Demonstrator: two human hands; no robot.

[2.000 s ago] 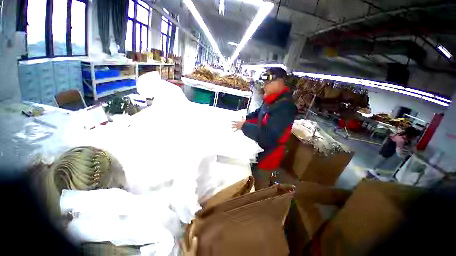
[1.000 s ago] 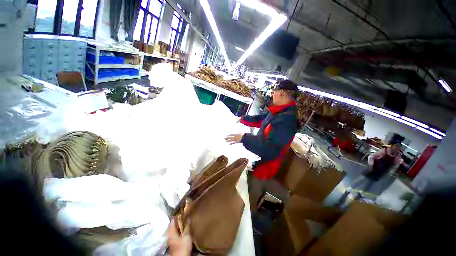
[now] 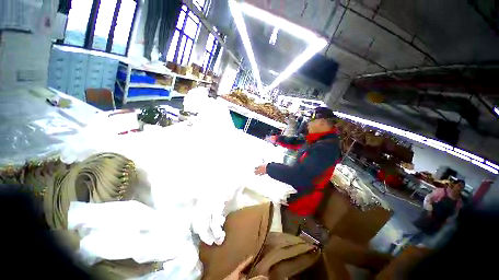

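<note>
Several tan-brown bag bodies [image 3: 235, 238] stand at the bottom centre, with folded brown layers [image 3: 284, 254] fanned beside them on the right. My left hand [image 3: 241, 270] is cut off by the bottom edge and grips their lower edge; most of it is hidden. My right hand is not in view. Khaki webbing straps [image 3: 90, 178] with gold hardware lie in curved bundles on the left of the table. Bright white wrapping [image 3: 137, 232] lies in front of them.
A large white heap [image 3: 186, 158] covers the middle of the table. A person in a dark and red jacket [image 3: 314, 164] stands at its far side. Clear plastic sheet [image 3: 49, 131] lies at left. A carton [image 3: 355, 216] stands at right. Another person [image 3: 440, 205] is in the aisle.
The brown bag bodies have swung rightward and lower, fanning apart, and my left hand has moved right with them. The view has tilted. The far person in the aisle has come closer.
</note>
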